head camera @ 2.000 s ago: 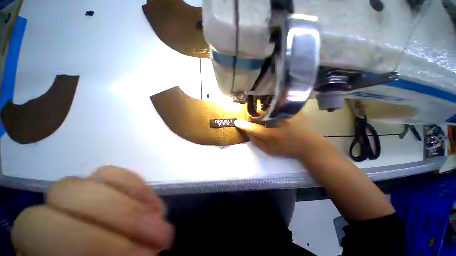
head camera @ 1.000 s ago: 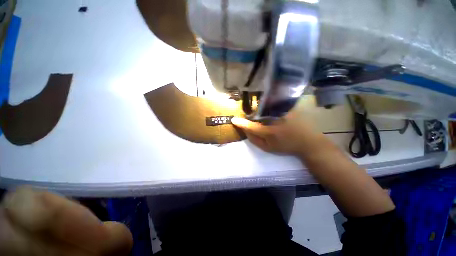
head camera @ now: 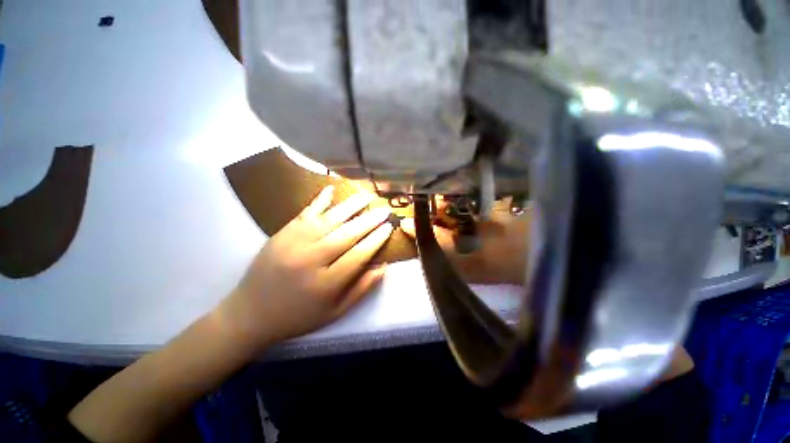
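A brown curved piece [head camera: 267,189] lies on the white table, its right part under the sewing machine head [head camera: 407,104]. My left hand [head camera: 303,275] lies flat on the piece, fingers pointing at the needle area, holding it down. A small part of the black label [head camera: 395,220] shows between the fingertips of both hands. My right hand [head camera: 495,251] is on the right of the label, mostly hidden behind the shiny curved metal loop [head camera: 654,260]; its grip cannot be made out.
Another brown curved piece [head camera: 54,216] lies at the left, and part of one shows behind the machine head. A small dark label [head camera: 106,21] lies at the upper left. Blue crates [head camera: 736,355] stand below the table's front edge. The metal loop blocks much of the right side.
My left hand has come up from the lower left onto the brown piece and covers part of it. The view has moved closer to the machine, and the metal loop looks larger and hides the scissors.
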